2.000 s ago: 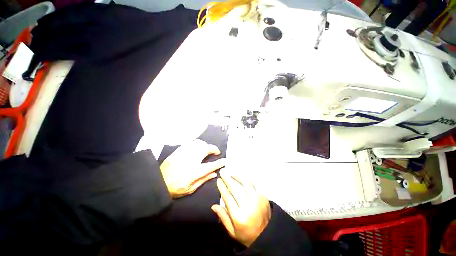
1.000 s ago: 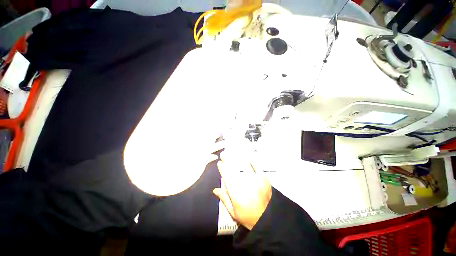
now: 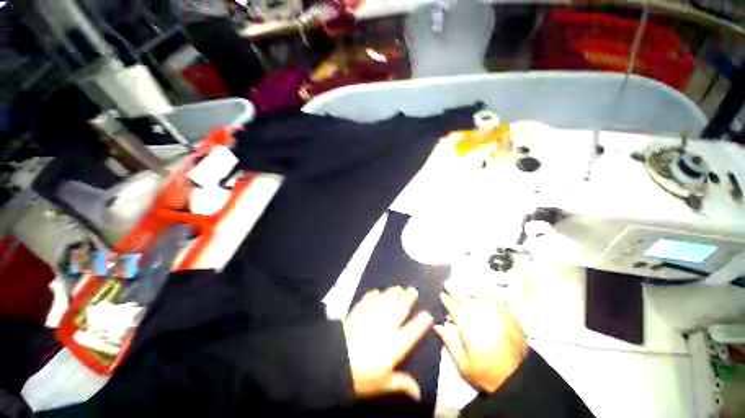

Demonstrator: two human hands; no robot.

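Dark cloth (image 3: 318, 180) spreads from behind the white sewing machine (image 3: 564, 184) down its left side, and a dark strip runs to the front left of the presser foot (image 3: 501, 260). My left hand (image 3: 384, 339) lies on this strip, palm down, thumb and fingers apart. My right hand (image 3: 486, 339) is just beside it at the strip's right edge, in front of the presser foot, fingers pointing forward. Glare and blur hide whether its fingertips pinch the cloth. The fingertips of both hands are close together. The needle is lost in glare.
A red-orange basket (image 3: 171, 216) with labels and small supplies is at left. A pale blue-grey tub (image 3: 392, 100) stands behind the table. A dark flat rectangle (image 3: 614, 305) lies right of the needle area. An accessory tray is cut off at the right edge. A red basket (image 3: 608, 42) is farther back.
The view has swung up and left, showing more workshop and basket. My left hand, largely lost in glare one second ago, shows again. It lies flatter, with fingers more spread than two seconds ago.
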